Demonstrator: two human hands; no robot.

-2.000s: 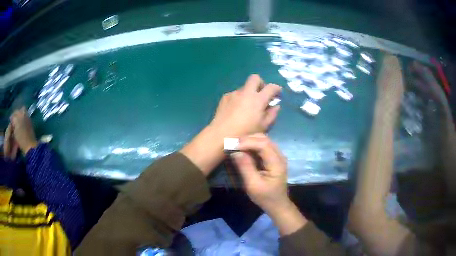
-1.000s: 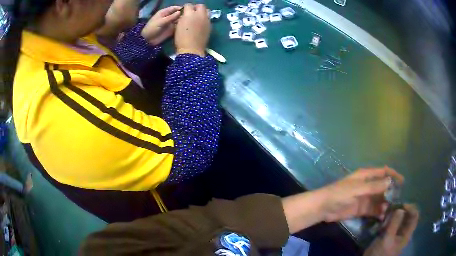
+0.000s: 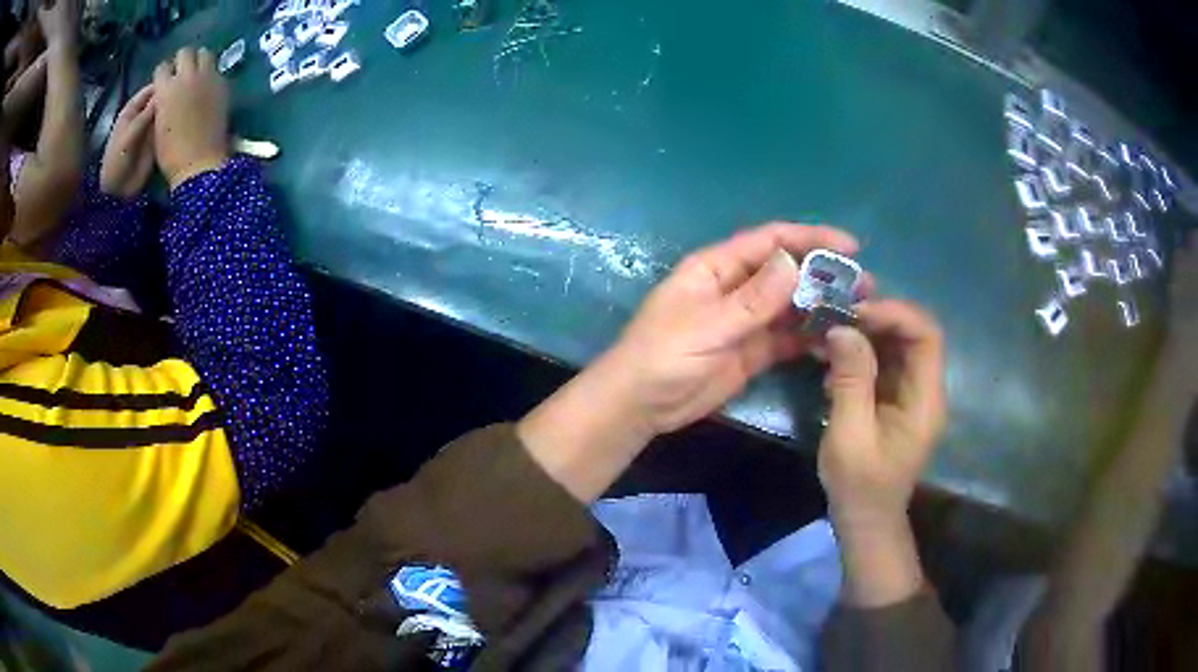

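Observation:
A small white square housing [image 3: 812, 292] is held up over the bench's near edge, its hollow open side facing me, with a small reddish patch inside. My left hand [image 3: 716, 322] grips the housing between thumb and fingers. My right hand [image 3: 887, 394] comes from below and right, its thumb and fingertips pinching a small dark grey piece [image 3: 828, 316] at the housing's lower edge. The fingertips partly hide both pieces, and I cannot tell if the dark piece is inside the housing.
Many white housings [image 3: 1080, 223] lie in rows on the green bench at right. More housings [image 3: 313, 40] and thin loose leads [image 3: 536, 37] lie at upper left. A worker in yellow with dotted blue sleeves [image 3: 239, 302] sits at left. A blurred arm [image 3: 1130, 446] reaches in at right.
The view has swung left, then partly back right. My hands, apart two seconds ago with a white piece in each, are now together at one housing, clearly in view.

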